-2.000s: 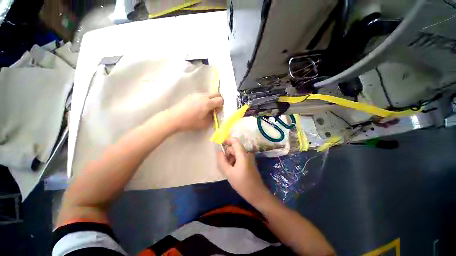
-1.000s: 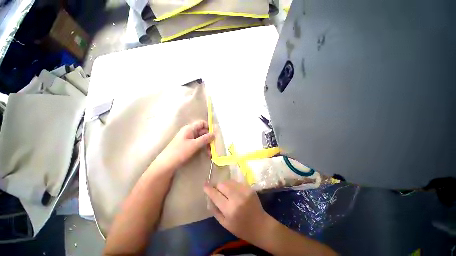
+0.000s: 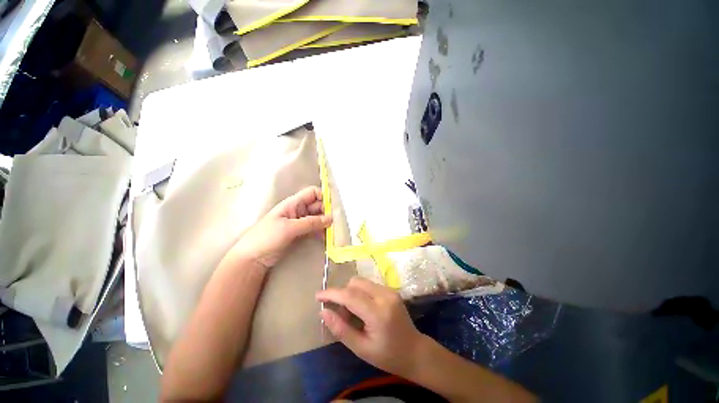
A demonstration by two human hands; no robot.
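Note:
A beige panel [image 3: 292, 315] lies on the white table, its right part in front of me. Yellow binding tape [image 3: 325, 177] runs along its right edge, bends near the middle of that edge and goes right toward the machine. My left hand [image 3: 303, 216] pinches the panel's taped edge between thumb and fingers. My right hand [image 3: 366, 319] is lower on the same edge, thumb and index finger close to the panel's edge; whether they grip it is hard to tell. Grey tabs [image 3: 158, 175] sit at the panel's far corners.
The grey machine head [image 3: 568, 157] fills the right side and hides the needle. A white cloth bundle [image 3: 441, 271], a green scissors loop [image 3: 461, 260] and a clear plastic bag [image 3: 504, 319] lie below it. Beige panels lie left [image 3: 59, 224]; yellow-edged ones behind [image 3: 331, 25]. A cardboard box [image 3: 102, 59] stands far left.
Over two seconds the view has shifted toward the machine head, which now covers the needle area. Both hands have stayed at the panel's right edge; the right hand has moved down along it.

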